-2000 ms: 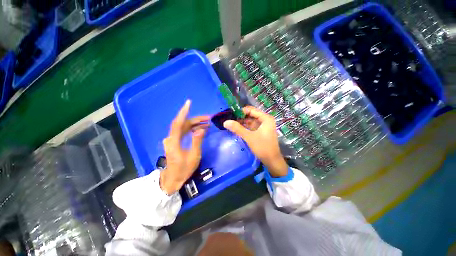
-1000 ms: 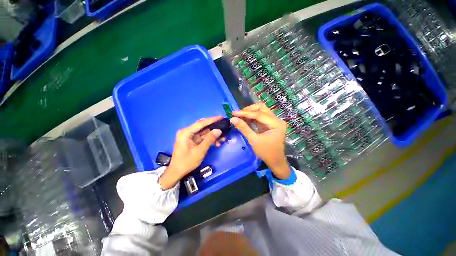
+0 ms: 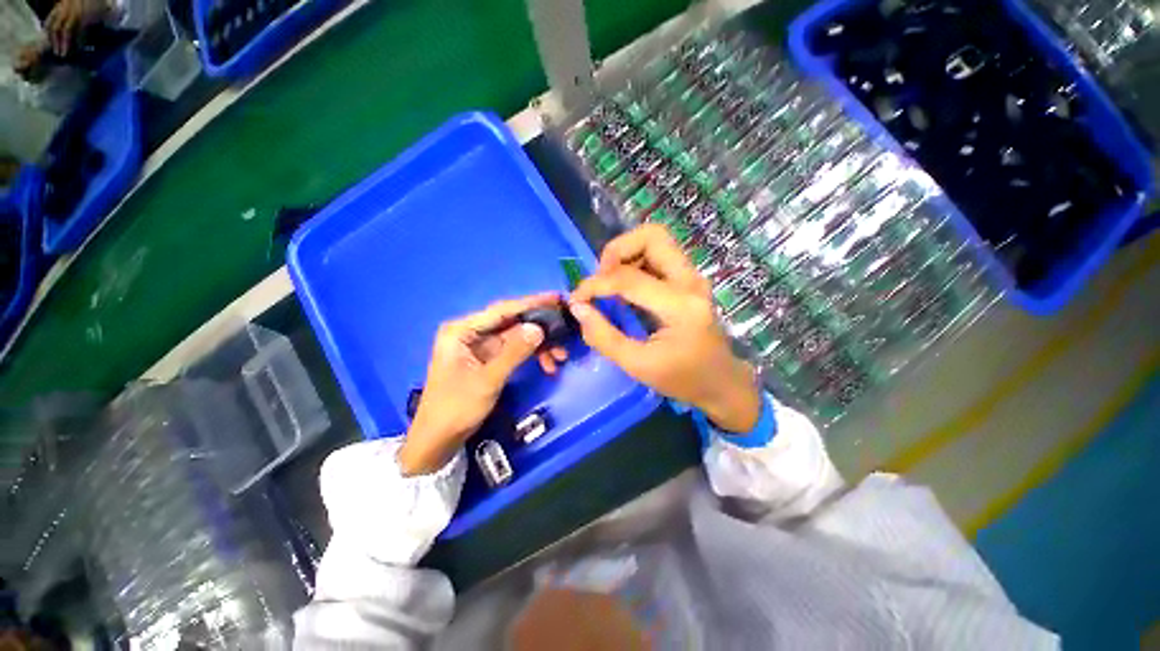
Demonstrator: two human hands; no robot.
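My left hand holds a small black housing between thumb and fingers above the blue work tray. My right hand has its fingertips at the housing's upper right end, pinched beside a green circuit board, of which only a small part shows. Whether the board touches the housing is hidden by the fingers. Two black housings with pale openings, one lower and one higher, lie at the tray's near edge. Another dark piece is partly hidden by my left hand.
A clear blister tray of green boards lies right of the work tray, then a blue bin of black housings. A clear box and stacked blister trays are at left. A grey post stands beyond, by the green conveyor. Another person's hands show top left.
The green board, first upright and well visible by my right hand, is now mostly hidden at the fingers. My left hand came in from free and blurred to hold the housing. The view has shifted slightly.
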